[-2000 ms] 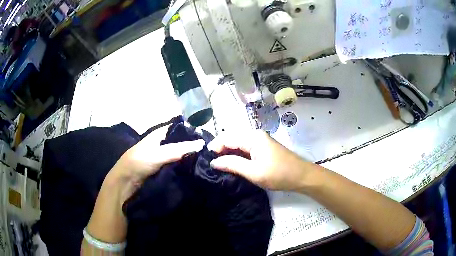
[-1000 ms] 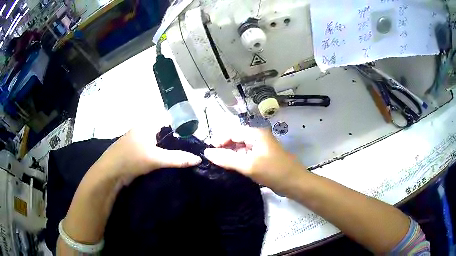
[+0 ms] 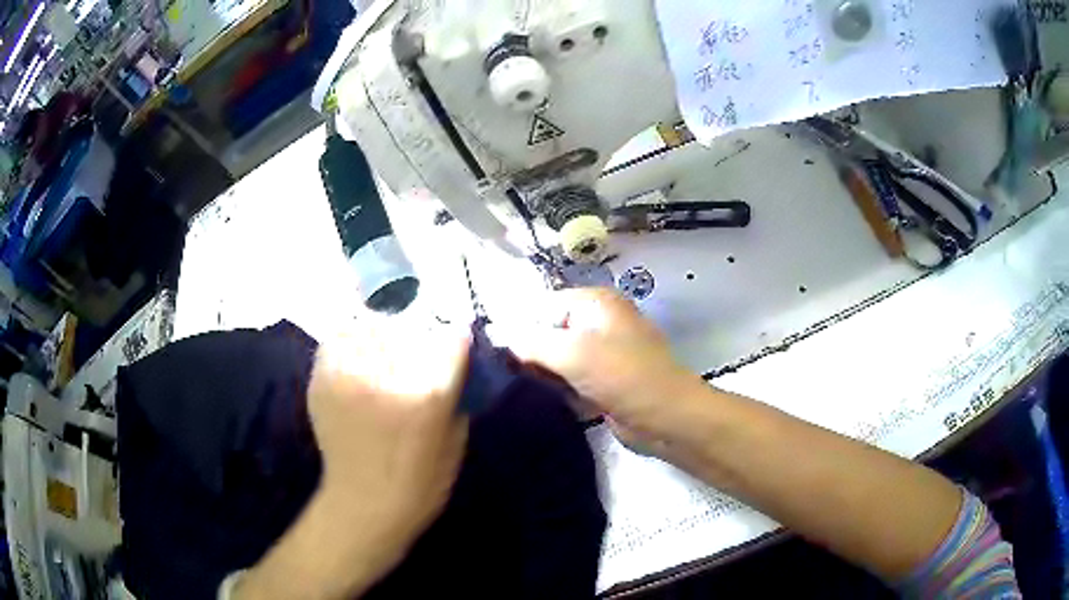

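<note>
A large dark garment piece (image 3: 211, 445) lies over the front left of the table and hangs toward my lap. My left hand (image 3: 393, 381) is closed on its upper edge, back of the hand up, somewhat blurred and washed out by bright light. My right hand (image 3: 592, 352) pinches the same edge just to the right, below the needle area. A small navy stretch of cloth shows between the hands. The presser foot area (image 3: 545, 264) is just above my right hand; its details are hard to tell.
The off-white sewing machine head (image 3: 446, 106) stands ahead, with a dark green lamp (image 3: 355, 199) at its left. Black thread snips (image 3: 686, 215) lie on the bed. Scissors (image 3: 938, 211) and an orange-brown handled tool (image 3: 873, 209) lie at right, below a handwritten paper (image 3: 809, 70).
My left hand has turned over from a flat, fingers-extended pinch to a closed grip on the cloth edge. My right hand stays on the cloth. The view has shifted, so the machine appears further left.
</note>
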